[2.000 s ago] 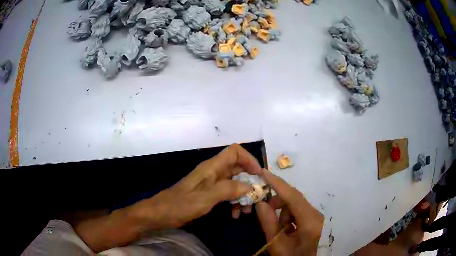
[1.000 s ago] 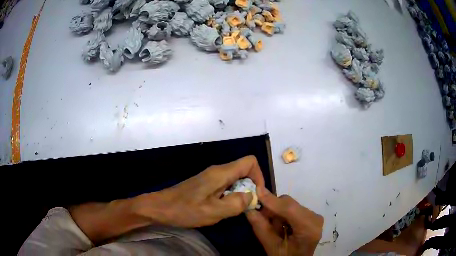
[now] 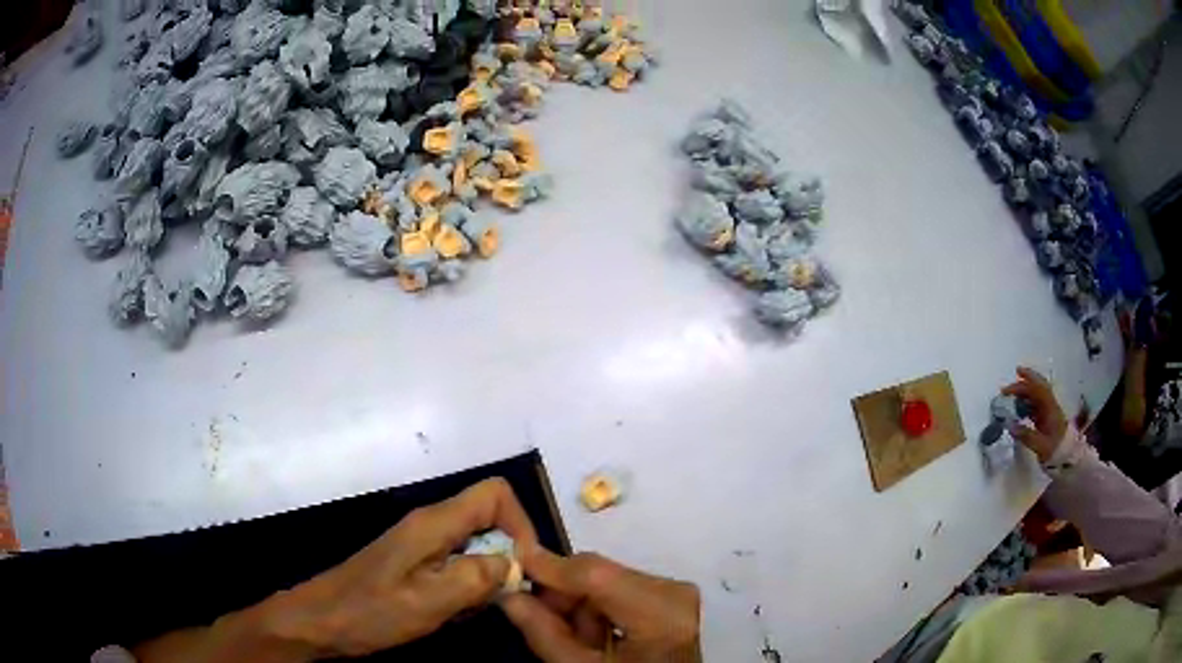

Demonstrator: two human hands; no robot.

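Note:
My left hand [image 3: 415,570] and my right hand [image 3: 603,609] meet over the black surface at the table's front edge. Between their fingertips is a pale grey hair piece [image 3: 490,544] with a little peach showing; the fingers cover most of it. A thin stick end shows dimly in my right hand's fingers. A single peach face piece [image 3: 600,491] with grey edges lies on the white table just beyond my right hand.
A large heap of grey hair pieces [image 3: 266,188] is at the far left, with peach face pieces [image 3: 447,240] beside it. Joined heads [image 3: 758,214] form a cluster right of them. A brown board [image 3: 894,453] bears a red cap [image 3: 916,416]. Another person's hand [image 3: 1037,415] touches grey pieces at right.
The view has turned right and up, so the table items sit further left and lower. Another person's arm has come in at the right. My hands still hold the piece together.

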